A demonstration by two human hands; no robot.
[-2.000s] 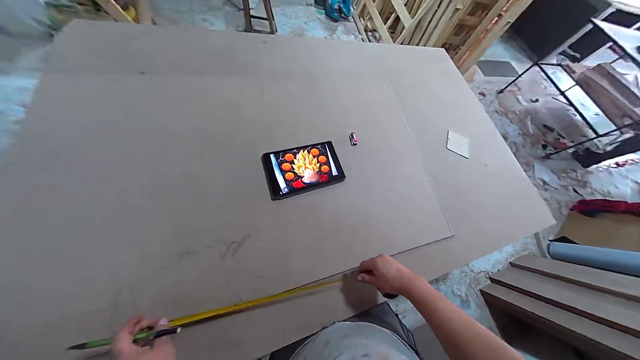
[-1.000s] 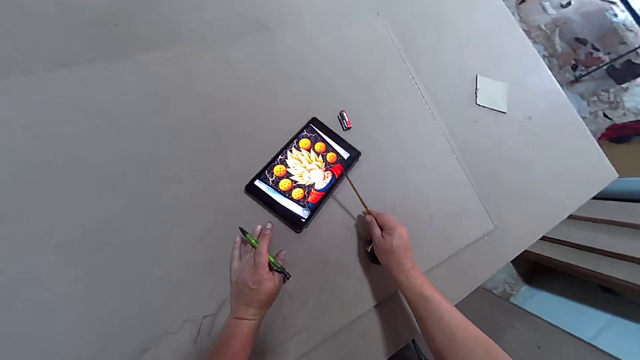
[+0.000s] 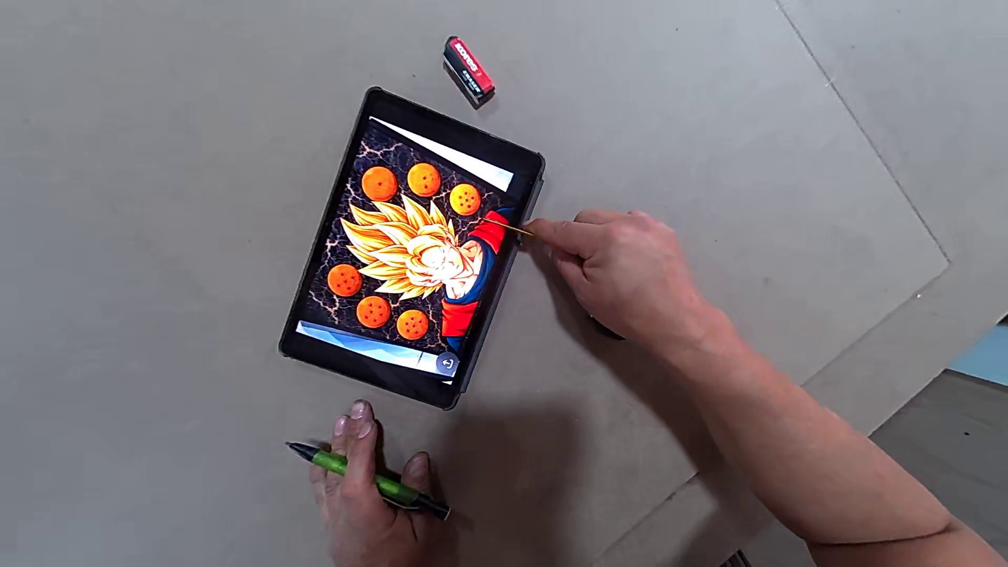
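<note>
A tablet [image 3: 417, 252] in a dark case lies tilted on the grey board [image 3: 157, 236], showing a cartoon figure with spiky yellow hair and orange balls. My right hand [image 3: 622, 268] is at its right edge, gripping a tape measure whose thin yellow blade [image 3: 510, 227] reaches over the screen; the tape's case is mostly hidden under the palm. Below the tablet, my left hand [image 3: 366, 488] holds a green mechanical pencil [image 3: 370, 479] between its fingers, the tip pointing left.
An eraser [image 3: 469, 69] in a red and black sleeve lies just above the tablet. A straight seam or sheet edge [image 3: 858, 126] runs down the right side of the board and turns back at a corner. Beyond the board's lower right edge the floor [image 3: 945, 441] shows.
Two seconds ago a long yellow tape blade stretched between my hands near the board's front edge. Both hands have since come to the tablet, with only a short blade out. The view is much closer.
</note>
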